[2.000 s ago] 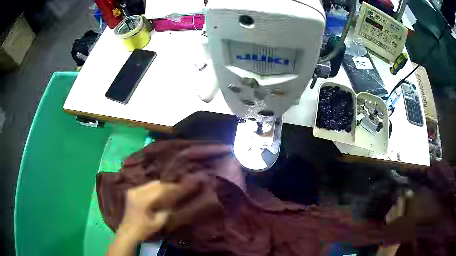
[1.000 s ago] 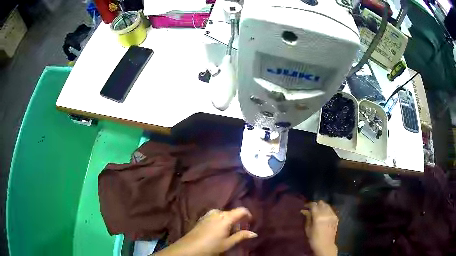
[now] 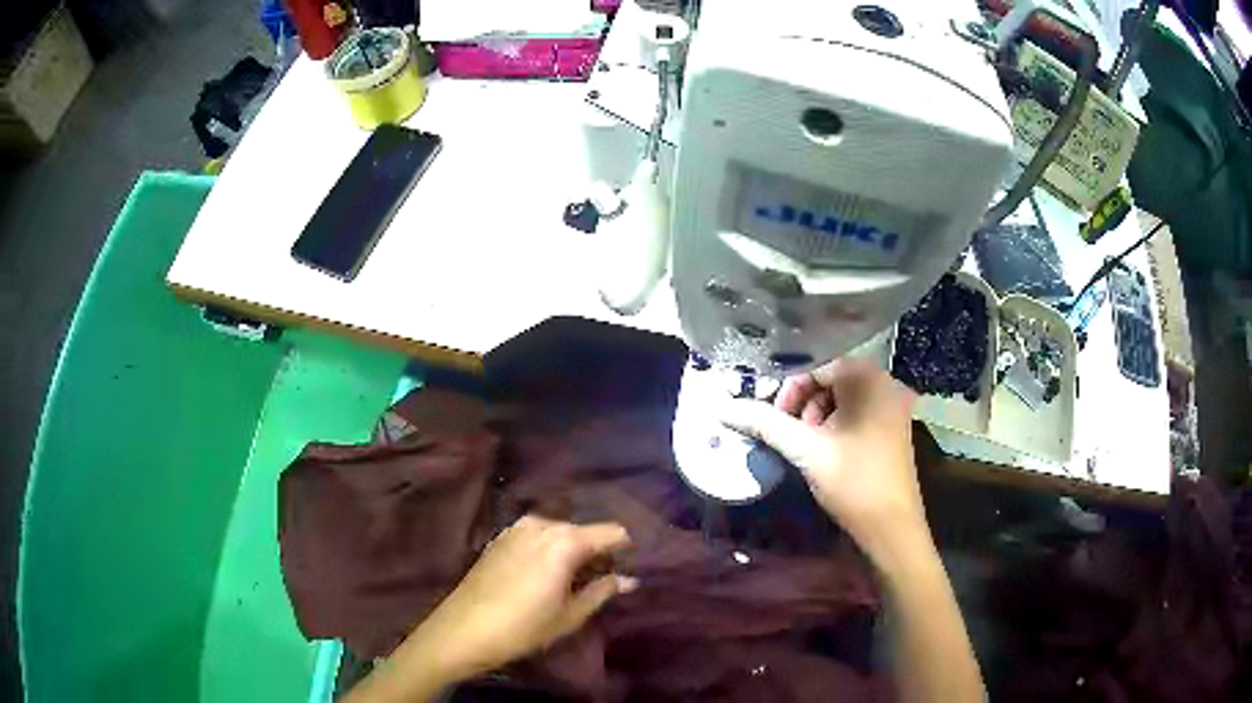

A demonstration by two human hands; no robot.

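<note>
The maroon garment (image 3: 398,549) lies below the white button-sewing machine head (image 3: 838,192) and hangs over the green bin. The pale work plate (image 3: 714,446) is brightly lit under the head. My right hand (image 3: 844,433) reaches to the needle area, thumb and fingertips close together; whether it holds something small cannot be told. My left hand (image 3: 549,577) is over the garment, thumb and fingers apart, with no cloth visibly gripped.
A two-part tray (image 3: 1009,427) with dark buttons sits right of the head, beside a calculator (image 3: 1134,323). A phone (image 3: 367,201) and yellow round item (image 3: 380,96) lie on the left tabletop. The green bin (image 3: 124,453) stands left.
My right hand has moved up from the garment to the needle area. My left hand has shifted slightly left and up. The garment lies more spread than two seconds ago.
</note>
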